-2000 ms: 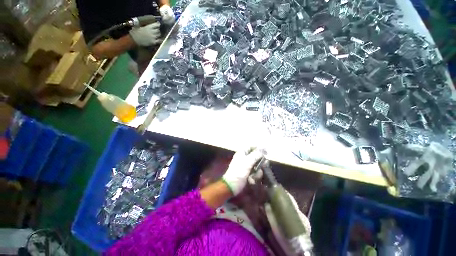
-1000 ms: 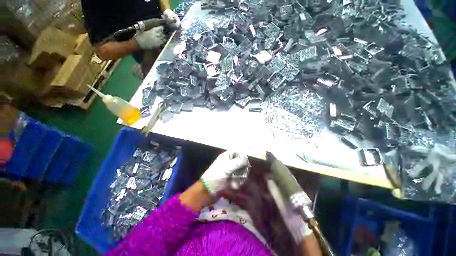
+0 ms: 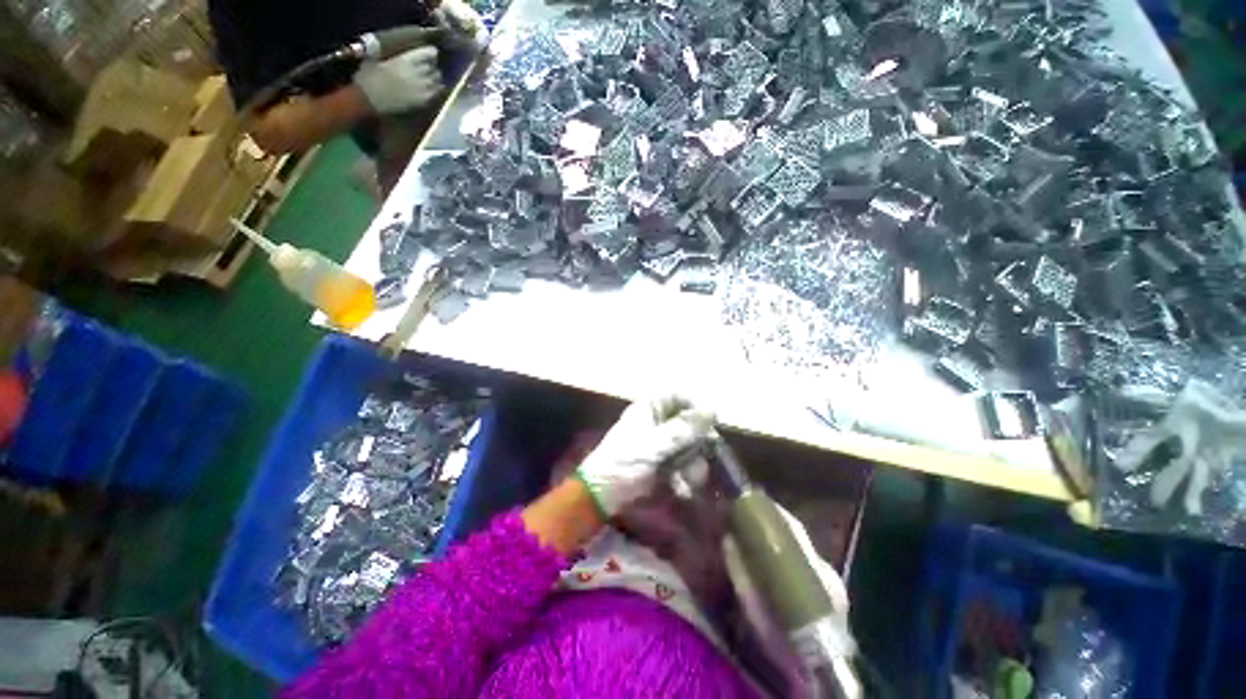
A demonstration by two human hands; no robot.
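Note:
My left hand (image 3: 640,458), in a white knit glove with a green cuff edge, is closed around a small grey metal part (image 3: 694,462) just off the table's front edge. Little of the part shows between the fingers. My right hand (image 3: 827,601), gloved and partly hidden, holds an olive-green air tool (image 3: 776,557). The tool's dark narrow tip points up and left and meets the part at the left fingers. The tool's rear and the right hand run to the bottom of the picture.
A grey heap of metal parts (image 3: 642,164) covers much of the white table (image 3: 588,335). An oil bottle (image 3: 323,284) lies at its left corner. A blue bin (image 3: 253,546) of parts stands left. Empty gloves (image 3: 1186,444) lie right. A person's gloved hand (image 3: 400,82) shows upper left.
A second ago my hands were apart with the tool tip away from my left hand. Now my left hand has moved right, and the tip has come down to the part.

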